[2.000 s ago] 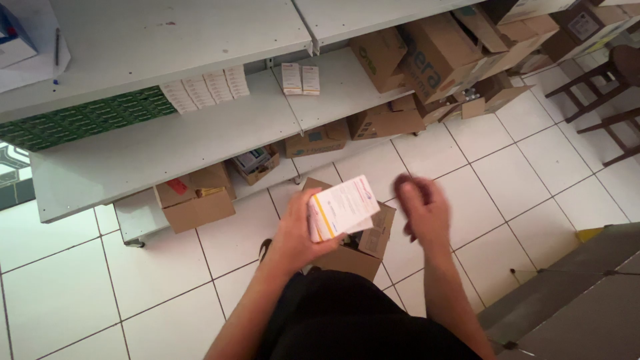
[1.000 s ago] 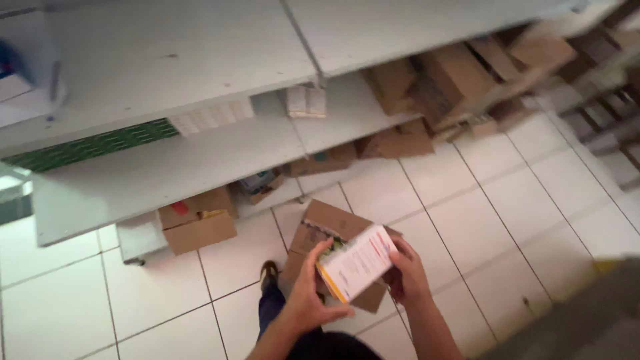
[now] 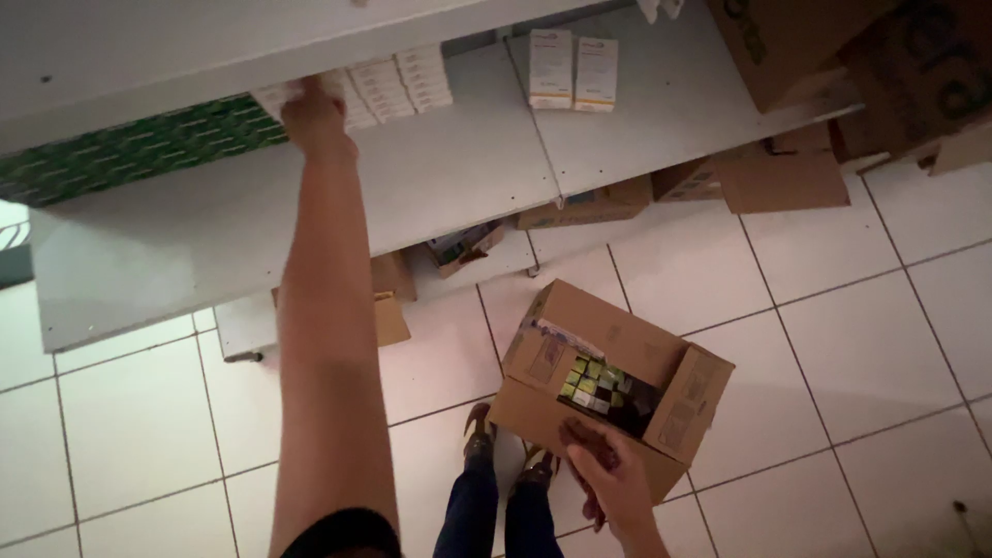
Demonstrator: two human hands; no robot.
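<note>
My left hand (image 3: 314,116) reaches up to the middle shelf, at the left end of the rows of small white cartons (image 3: 384,89). Its fingers are partly hidden, so whether it grips a carton cannot be told. Low in the view, my right hand (image 3: 612,473) is over the near flap of an open cardboard box (image 3: 701,403) on the floor; its fingers are bent and shadowed. Small green and white cartons (image 3: 593,384) lie inside that box. Two white cartons with yellow bands, a left one (image 3: 551,70) and a right one (image 3: 596,75), lie side by side farther right on the shelf.
Stacked green packs (image 3: 155,151) fill the shelf left of my left hand, beneath the upper shelf board (image 3: 232,46). Cardboard boxes stand below the shelf (image 3: 465,174) and at upper right (image 3: 783,46). My feet are beside the open box on the tiled floor (image 3: 814,372).
One second ago both hands held a white carton with a yellow band above the open box. Since then they have parted, my left hand moving up to the shelf. That carton is no longer seen between them.
</note>
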